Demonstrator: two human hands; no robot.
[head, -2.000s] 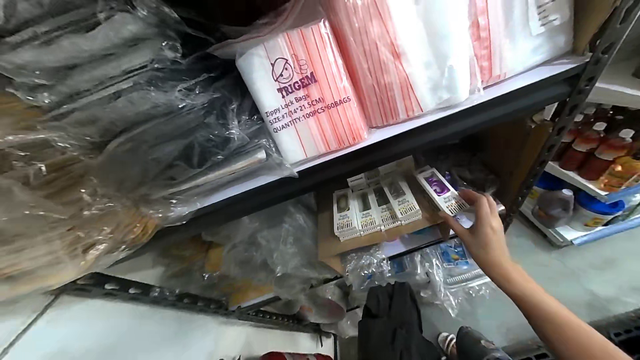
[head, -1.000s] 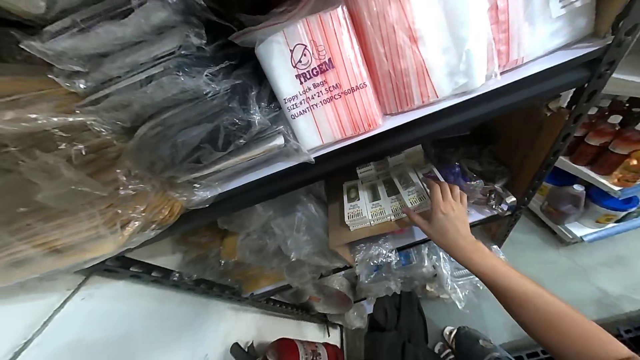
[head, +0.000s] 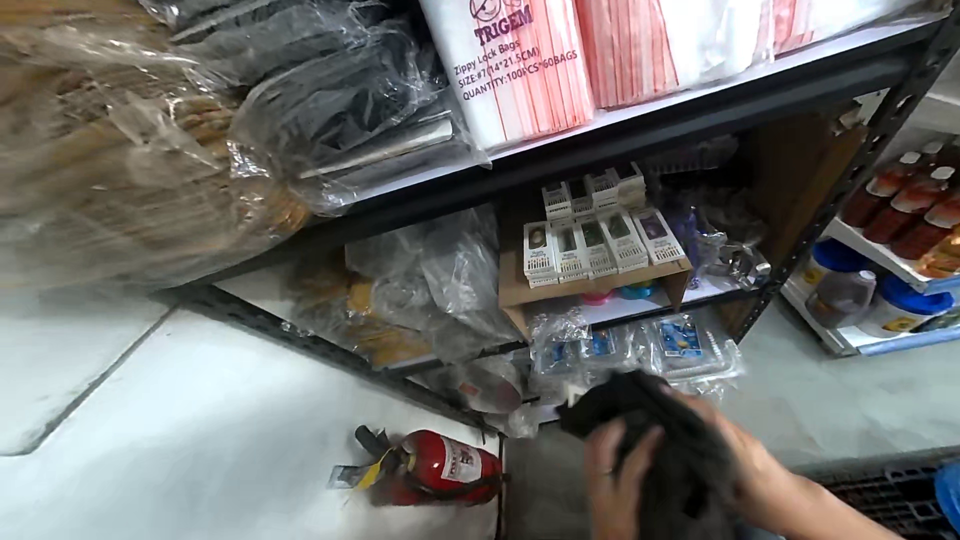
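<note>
At the lower right, both hands hold a black cloth item, perhaps a bag (head: 660, 450). My left hand (head: 619, 472) grips its left side with bent fingers, and my right hand (head: 731, 442) is around its right side, mostly behind it. Both are blurred. Beyond them, small white printed boxes (head: 592, 244) stand in rows on a cardboard box (head: 517, 292) on the shelf, the one with a purple picture (head: 658, 229) at the right end of the front row. Clear plastic packs (head: 679, 349) lie on the shelf below.
A black metal shelf beam (head: 675, 116) carries packs of zip-lock bags (head: 525, 97) and plastic-wrapped black bundles (head: 337, 97). A red fire extinguisher (head: 450, 465) is at the lower left. Bottles (head: 900, 195) and blue-lidded tubs (head: 907, 304) are on a rack at the right.
My right hand has left the small boxes and come down to the black item. My left hand has come into view. The purple-pictured box, earlier in my right hand, now sits in the front row.
</note>
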